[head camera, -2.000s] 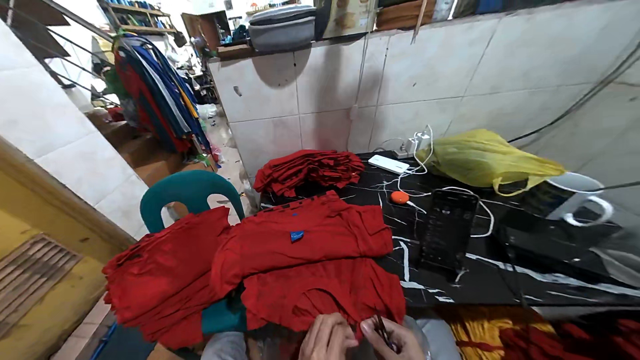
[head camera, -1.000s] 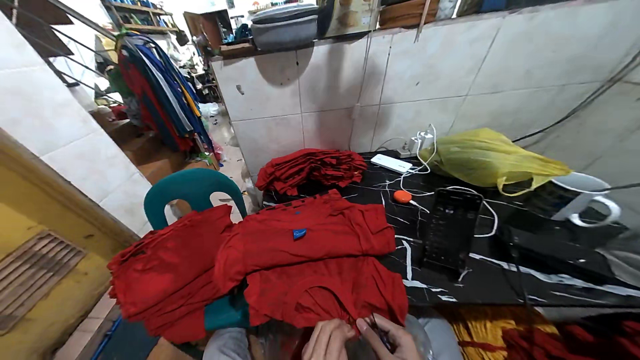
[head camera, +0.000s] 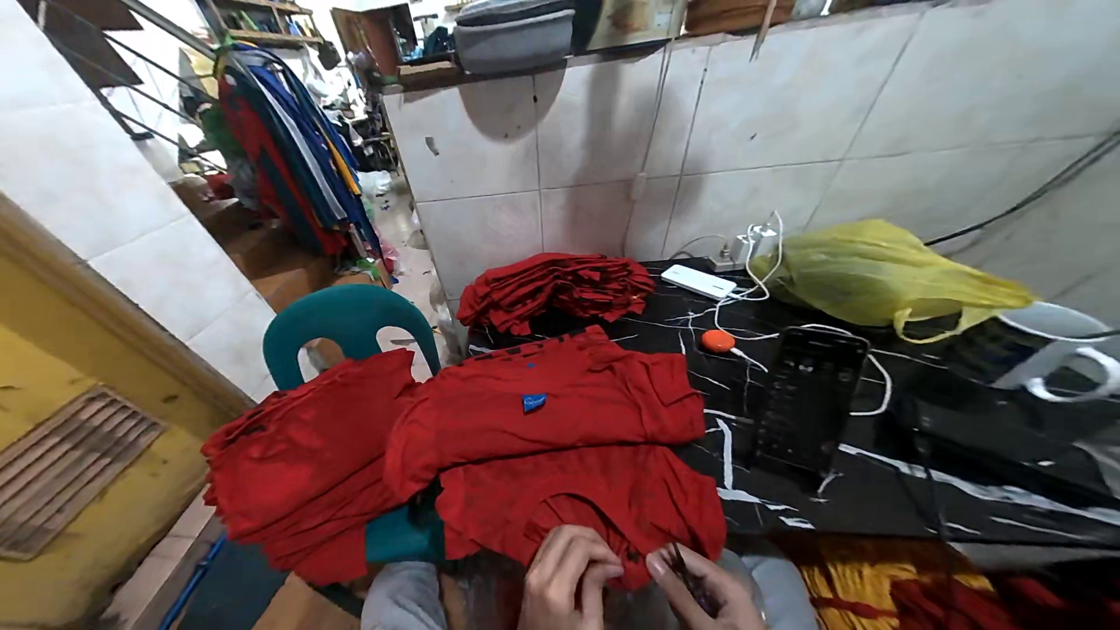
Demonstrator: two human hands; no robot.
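Observation:
A red fabric garment (head camera: 582, 490) with a curved neckline lies across the table's front edge and my lap. My left hand (head camera: 573, 573) pinches its lower edge. Close to its right, my right hand (head camera: 704, 586) holds a small dark metal tool (head camera: 687, 573), probably thread snips, with fingertips at the same cloth. Behind lies a folded red garment (head camera: 560, 398) bearing a small blue label (head camera: 534, 402). A stack of red garments (head camera: 306, 446) rests on the green plastic chair (head camera: 350, 319) at left. Another red fabric pile (head camera: 556, 289) sits at the table's back.
On the black marble-patterned table (head camera: 735, 490) are an upright smartphone (head camera: 809, 398), an orange round object (head camera: 717, 340), a white power bank (head camera: 697, 282), cables, a yellow plastic bag (head camera: 875, 276) and a white mug (head camera: 1050, 350). Yellow and red cloth (head camera: 849, 577) lies below the front edge at right.
My hands stay close together at the garment's lower edge, with small finger movements. The dark tool shows more upright in my right hand. The garment piles have not plainly changed.

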